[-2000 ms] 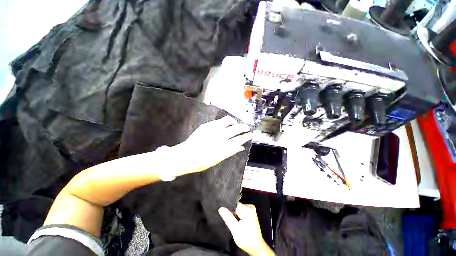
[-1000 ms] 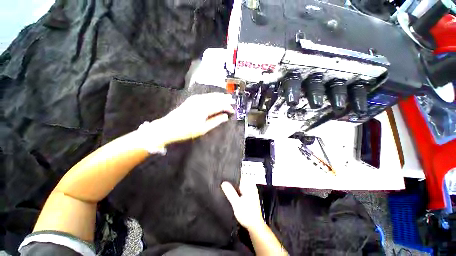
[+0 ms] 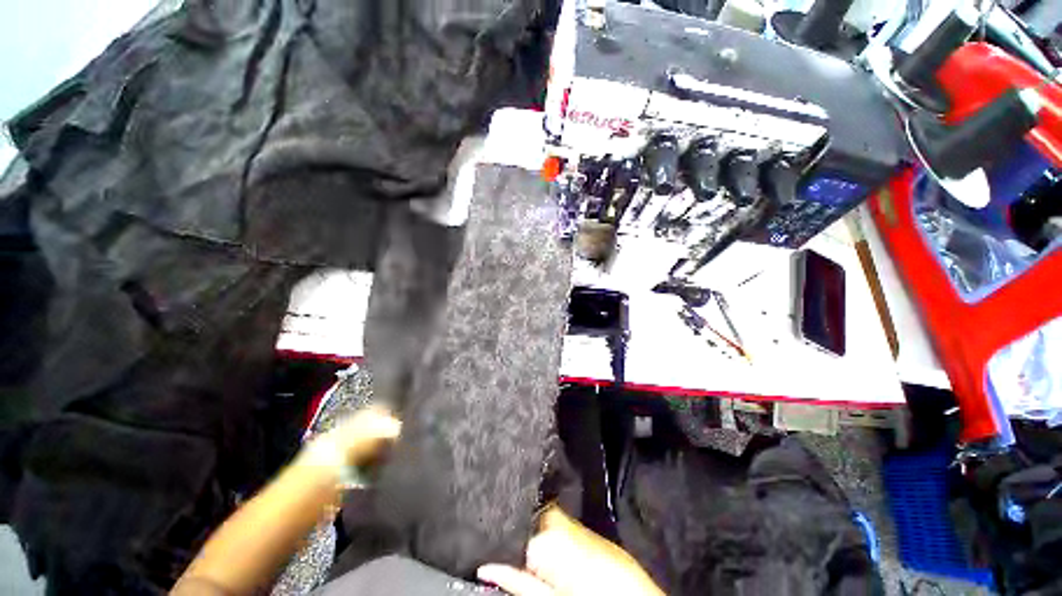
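Observation:
A dark garment panel runs from the needle area of the overlock machine down towards my lap. Its right part shows a lighter, speckled grey face; its left part is dark, folded and blurred. My left hand is motion-blurred, closed at the panel's lower left edge, its fingertips partly hidden by the cloth. My right hand pinches the panel's lower right edge near the bottom of the picture.
A large dark pile of cloth lies left of the machine. Snips, an orange-tipped tool and a smartphone lie on the white table. A red stool and blue crate stand right.
My left hand has left the needle area and moved down and left. The panel's left side has been drawn in, uncovering white table and its lighter face. My right hand is lower.

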